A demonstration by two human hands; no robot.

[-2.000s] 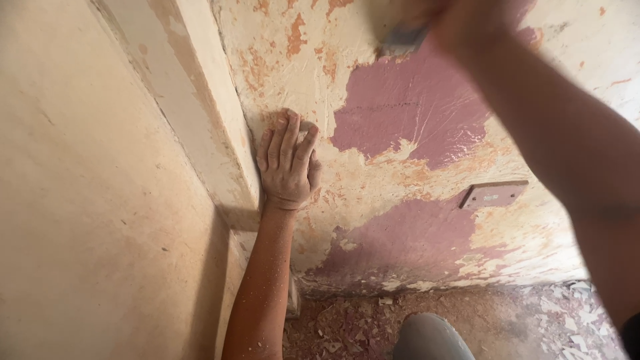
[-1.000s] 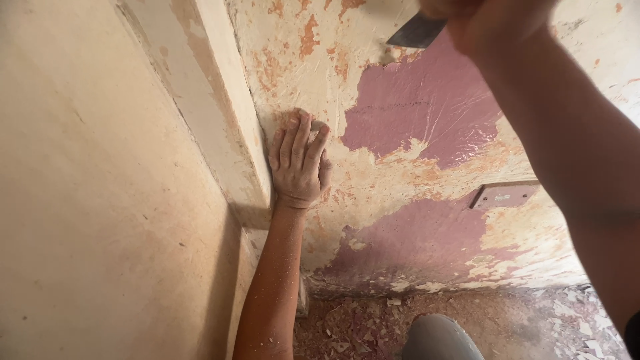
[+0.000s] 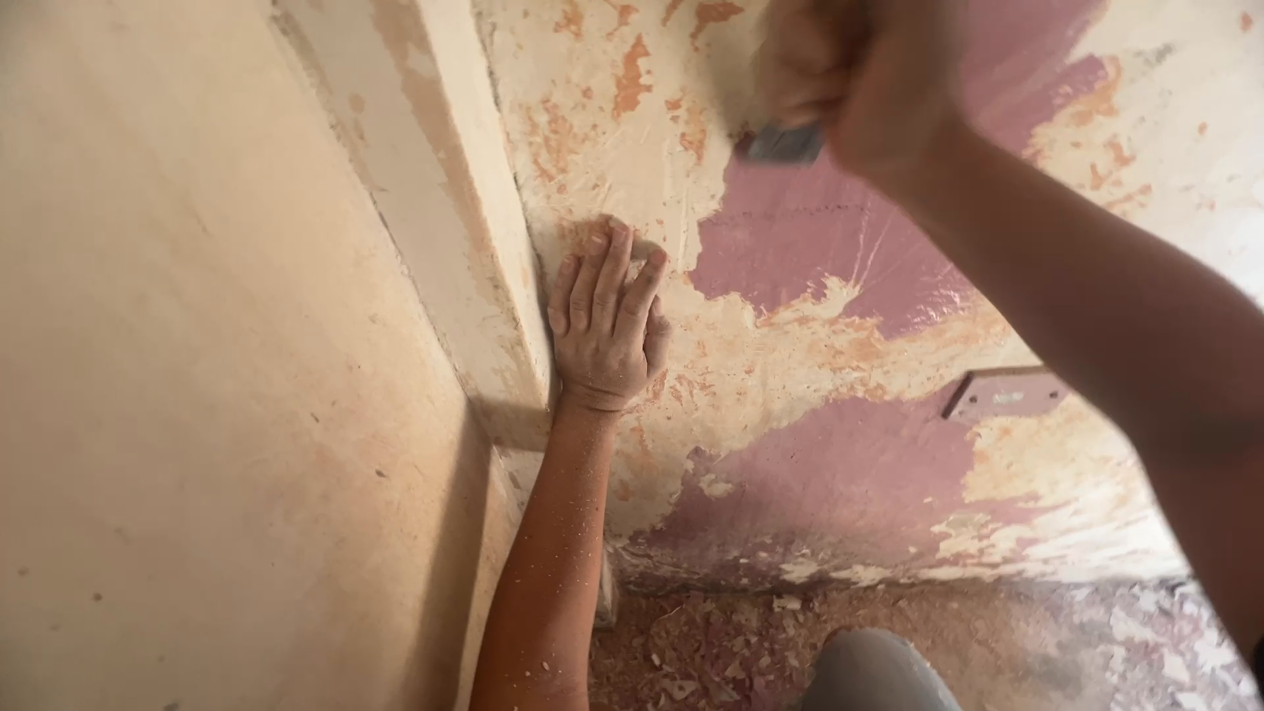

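My left hand [image 3: 607, 321] lies flat on the wall beside the projecting trim, fingers a little apart and pointing up, holding nothing. At the top, blurred by motion, my right hand [image 3: 859, 89] is closed on a scraper [image 3: 785, 144]; its dark blade is at the upper left edge of a patch of mauve paint [image 3: 800, 232]. The handle is hidden in the fist. A second mauve patch [image 3: 839, 474] shows lower on the wall, with bare cream and orange plaster [image 3: 750, 365] between the two. White flecks dot my left forearm.
A mauve cover plate [image 3: 1012, 392] with two screws is fixed to the wall below my right forearm. The trim [image 3: 464, 197] and a cream side surface [image 3: 217, 346] stand at the left. Paint flakes [image 3: 691, 642] litter the floor around my grey-clad knee [image 3: 879, 676].
The scraper in my right hand was raised and sharper in view one second ago; now it is blurred and lower against the paint edge. My left hand has stayed on the same part of the wall.
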